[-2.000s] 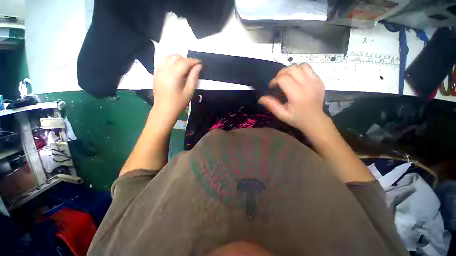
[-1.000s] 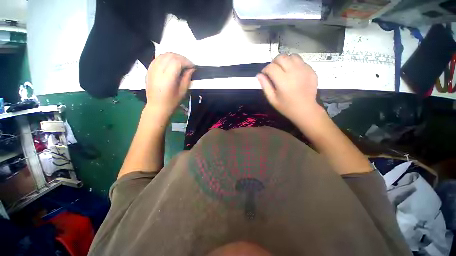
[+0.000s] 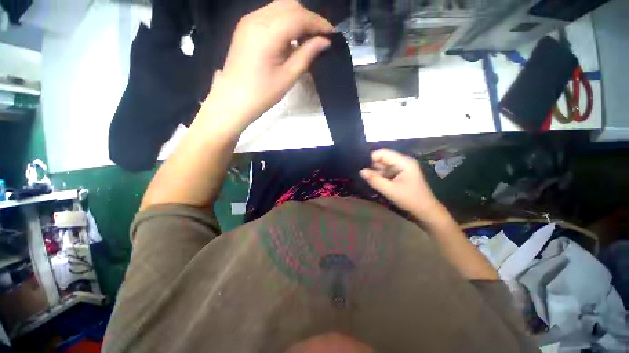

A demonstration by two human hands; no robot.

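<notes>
A narrow black fabric strip (image 3: pixel 339 96) runs from the machine side of the white table down over its front edge towards the lap. My left hand (image 3: pixel 279 58) pinches its upper end between thumb and fingers near the machine. My right hand (image 3: pixel 398 180) holds its lower end just below the table edge, over the lap. Larger black fabric pieces (image 3: pixel 155 96) lie on the table at the left, partly behind my left hand and forearm. The needle area is blurred and partly hidden.
The pale sewing machine (image 3: pixel 434 27) stands at the top. A dark phone (image 3: pixel 540 84) and red-orange scissors (image 3: pixel 583 95) lie at the right, beside a blue strap (image 3: pixel 491 89). White-grey scraps (image 3: pixel 562 276) fill a container at lower right. A shelf (image 3: pixel 41 241) stands at left.
My left hand has moved up towards the machine and my right hand down below the table edge. The strip has turned from level to steep. The view has shifted to the right.
</notes>
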